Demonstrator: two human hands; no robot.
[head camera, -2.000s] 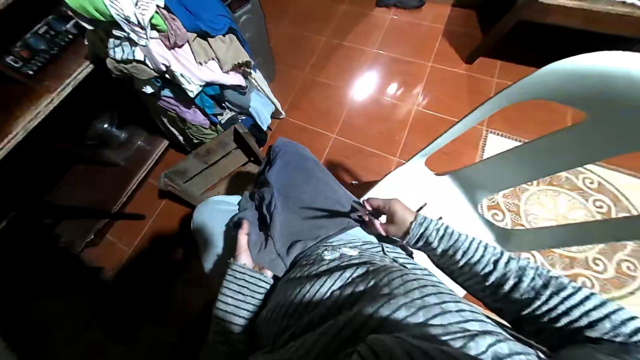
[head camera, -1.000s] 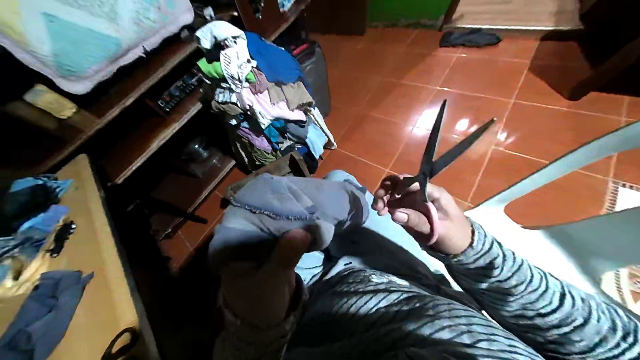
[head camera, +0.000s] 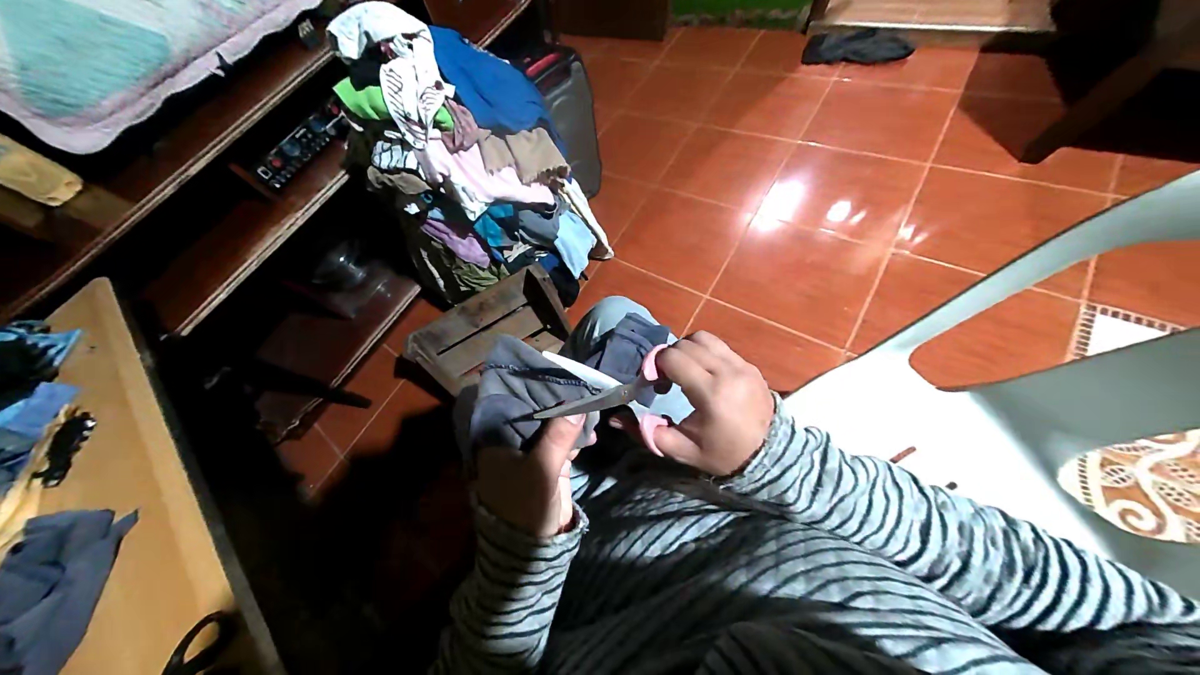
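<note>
My left hand (head camera: 530, 478) grips a dark grey piece of cloth (head camera: 516, 380), its thumb on top near a stitched seam. In my right hand (head camera: 717, 403) is a pair of scissors (head camera: 600, 398) with pink handles, finger and thumb through the loops. The blades stand apart and point left over the cloth, close to my left thumb; whether the fabric lies between them I cannot tell. More of the grey cloth rests over my knee.
A wooden crate (head camera: 478, 323) stands beyond my knee, before a heap of clothes (head camera: 487, 169). At left are dark shelves (head camera: 253, 239) and a wooden table (head camera: 150, 450) with grey cloth and a black-handled object. A white plastic chair (head camera: 862, 412) stands at right.
The scissors, held up away from the cloth one second ago, have come down and left onto it. Two seconds ago the cloth was spread over my lap; now it is bunched in my left hand.
</note>
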